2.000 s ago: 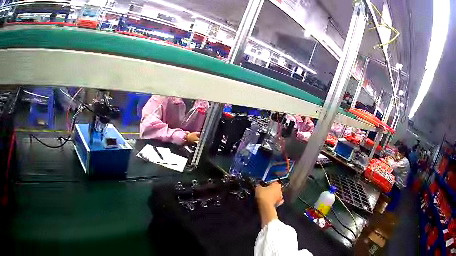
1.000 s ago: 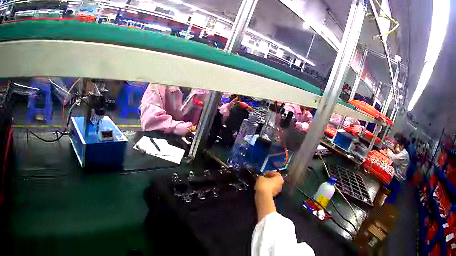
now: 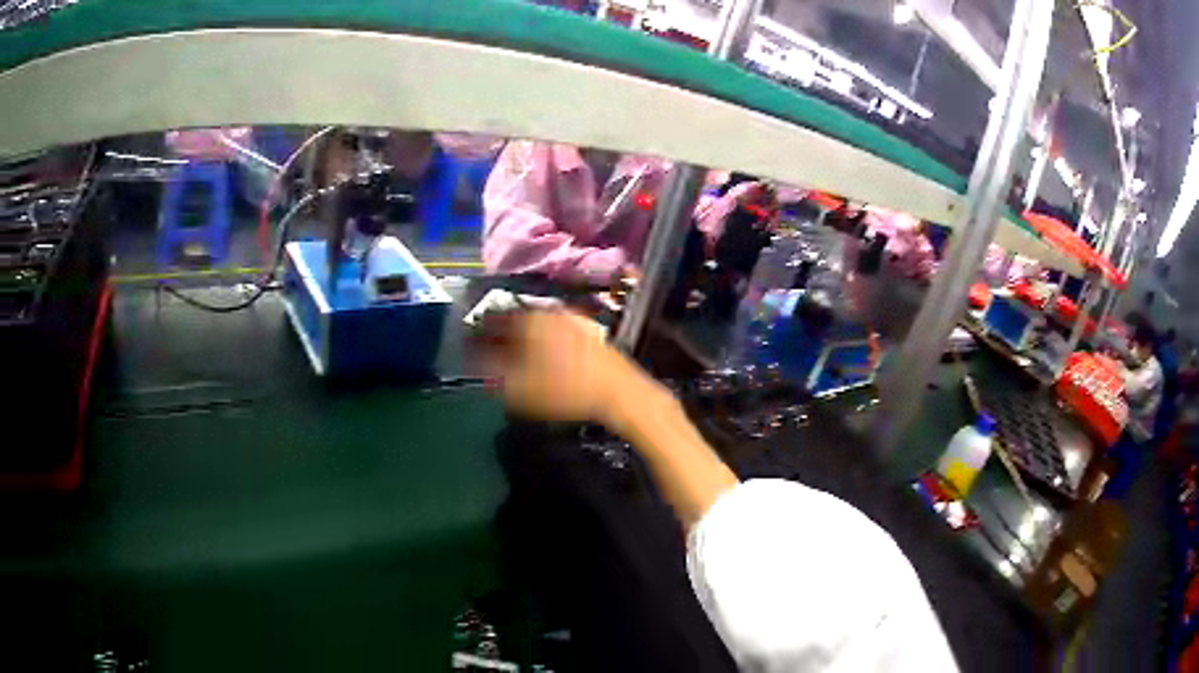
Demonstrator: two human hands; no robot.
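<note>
My right hand point(image 3: 555, 364), blurred, reaches from a white sleeve over the far left part of the black foam tray point(image 3: 579, 552); I cannot tell whether it holds anything. Clamped units with silver clip loops point(image 3: 776, 410) sit along the tray's far edge, right of my hand, and some show just below it point(image 3: 605, 450). Other silver clips point(image 3: 480, 644) lie at the bottom edge of the view, partly cut off. My left hand is not in view.
A blue bench fixture point(image 3: 368, 322) stands across the green mat point(image 3: 289, 487). The filled tray stack point(image 3: 46, 329) is at left. A person in pink point(image 3: 552, 217) sits opposite. A metal post point(image 3: 966, 250) and yellow-labelled bottle point(image 3: 966, 454) are at right.
My right hand has moved left from the tray's far right part. The view has turned left and down, bringing in the tray stack and the clips at the bottom edge.
</note>
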